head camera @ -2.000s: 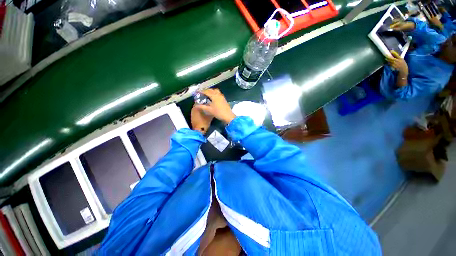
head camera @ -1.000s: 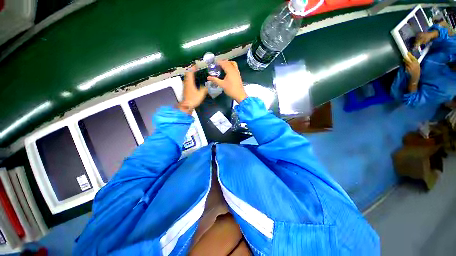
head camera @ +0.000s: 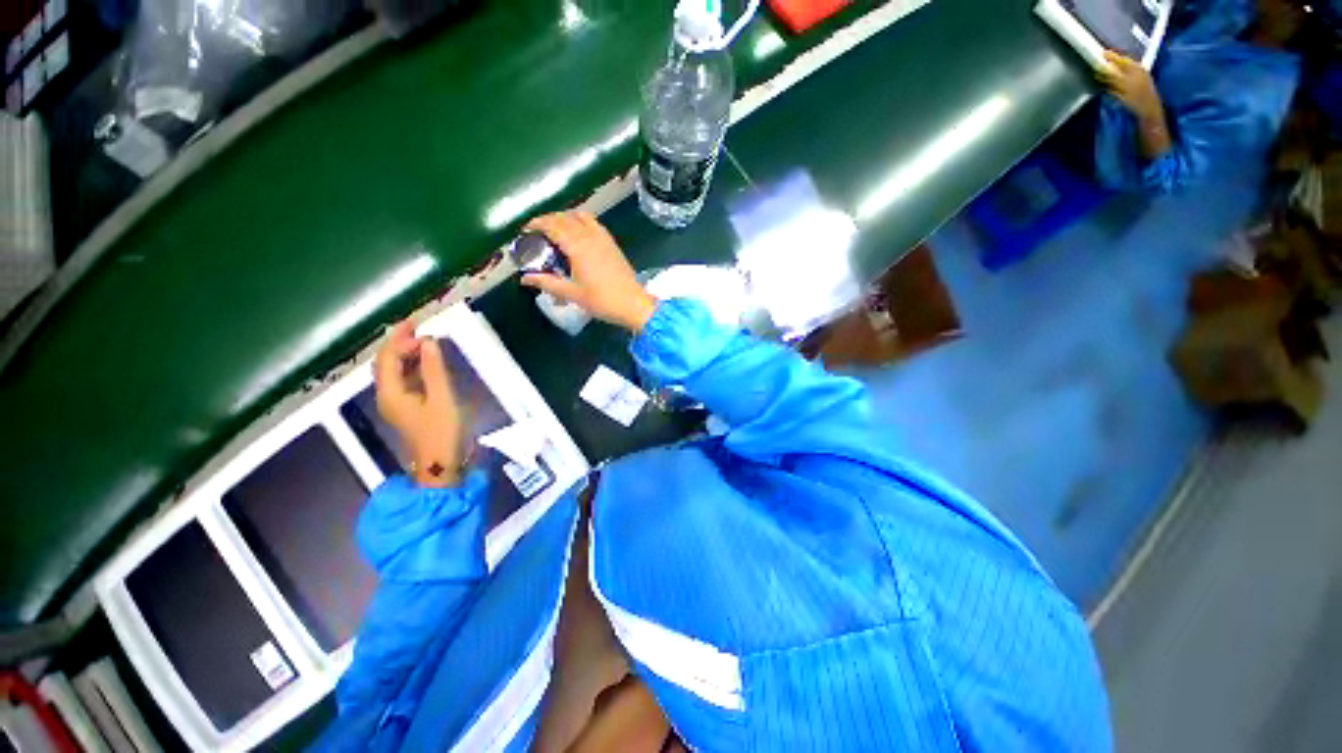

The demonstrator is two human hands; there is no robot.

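Note:
My right hand (head camera: 592,268) grips a small bottle with a round dark top (head camera: 537,253); its whitish body (head camera: 561,311) shows below my fingers. My left hand (head camera: 420,402) is over the right-hand recess of the white foam tray (head camera: 271,577), fingers bent; whether its fingertips hold something cannot be told. The tray holds three dark tablets: left (head camera: 199,622), middle (head camera: 306,522) and right (head camera: 478,409). A white scrap, perhaps a wipe (head camera: 515,441), lies on the right tablet beside its white label (head camera: 527,478).
A large clear bottle (head camera: 684,136) stands beyond my right hand. A white card (head camera: 612,396), a white pile (head camera: 699,290) and a shiny clear sheet (head camera: 796,250) lie nearby. The green conveyor (head camera: 295,191) runs behind. Another person's hand (head camera: 1132,88) holds a tray at the upper right.
My hands have separated. My left hand has moved left over the tray; my right hand keeps the small bottle. The bottle's dark top now faces the camera. The view has shifted.

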